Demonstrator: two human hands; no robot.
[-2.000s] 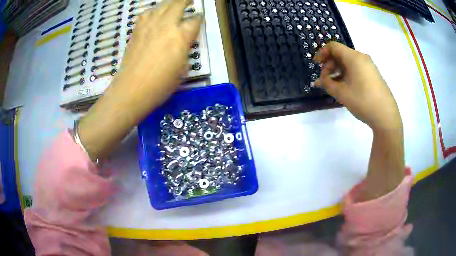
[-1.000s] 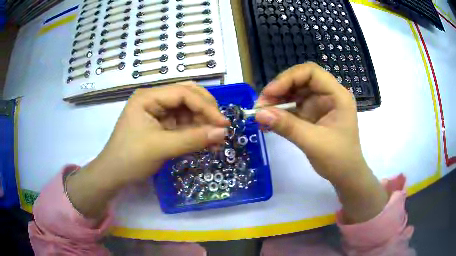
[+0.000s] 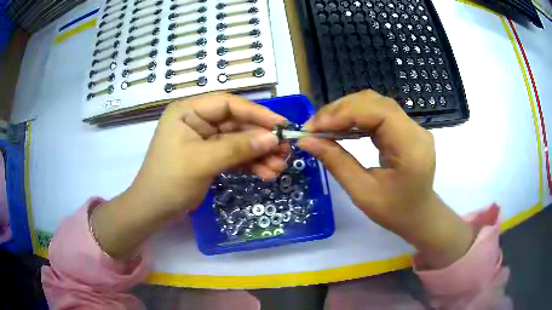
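Note:
My left hand pinches a small metal ring between thumb and fingertips, above the blue parts bin. My right hand holds a thin pin, pale at the tip and darker behind, its tip pointing at the ring; whether it is inside the hole is hard to tell. Loose silver rings lie in the bin, partly hidden by my left hand.
The slotted white board lies on similar boards at back left, dark rings at its slot ends. The black pocket tray, partly filled with silver pieces, is at back right. More boards stand far left; another black tray is far right.
My right hand has come from the black tray to above the bin with the pin. My left hand has come from the slotted board and holds a ring. Both stay nearly in place over the last second.

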